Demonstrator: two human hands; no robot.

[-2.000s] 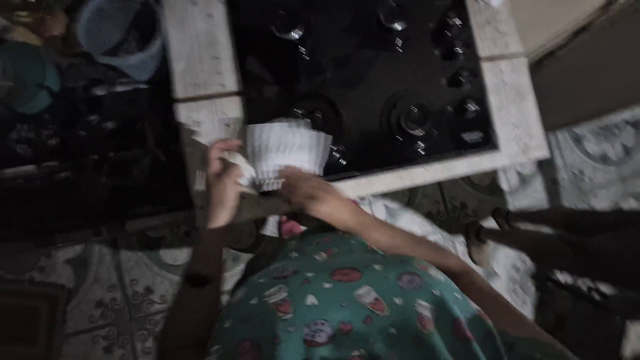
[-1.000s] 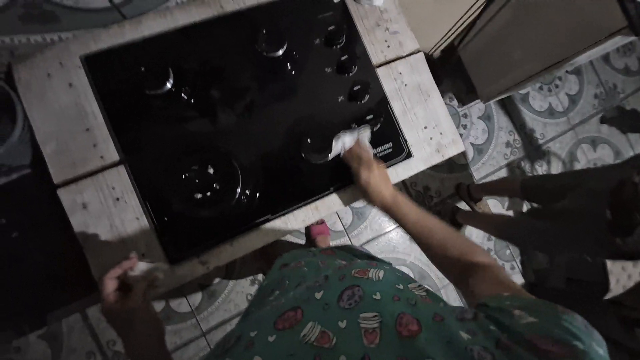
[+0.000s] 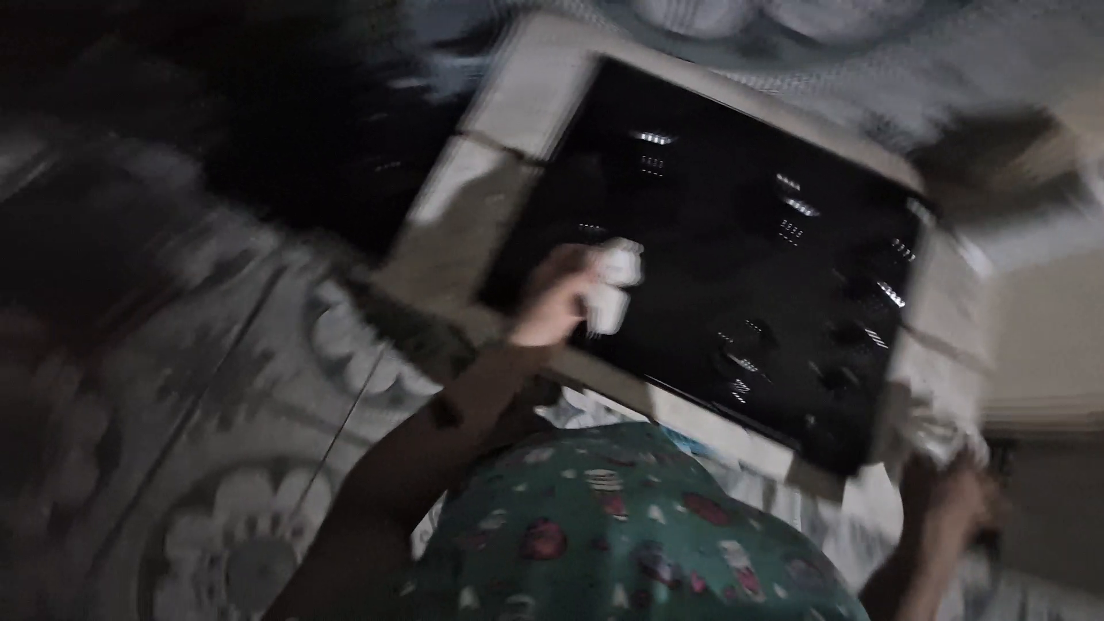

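Note:
A black glass cooktop (image 3: 690, 250) lies set in a pale tiled counter, tilted in the head view. Over its near left part is my left hand (image 3: 561, 293), closed on a crumpled white paper or cloth (image 3: 614, 285). My right hand (image 3: 957, 500) is at the counter's near right corner, blurred, with a pale crumpled thing (image 3: 936, 435) at its fingers; whether that is paper or cloth I cannot tell. Burners and knobs on the cooktop show only as dim shapes with bright reflections.
The pale counter edge (image 3: 716, 431) runs between the cooktop and my patterned green clothing (image 3: 638, 535). Patterned floor tiles (image 3: 259, 517) lie at the lower left. A dark area is at the upper left, and a beige surface (image 3: 1048, 345) stands at the right.
My left hand has moved from the counter's near left corner to over the cooktop. My right hand has left the cooktop for the right counter corner. The view has turned strongly.

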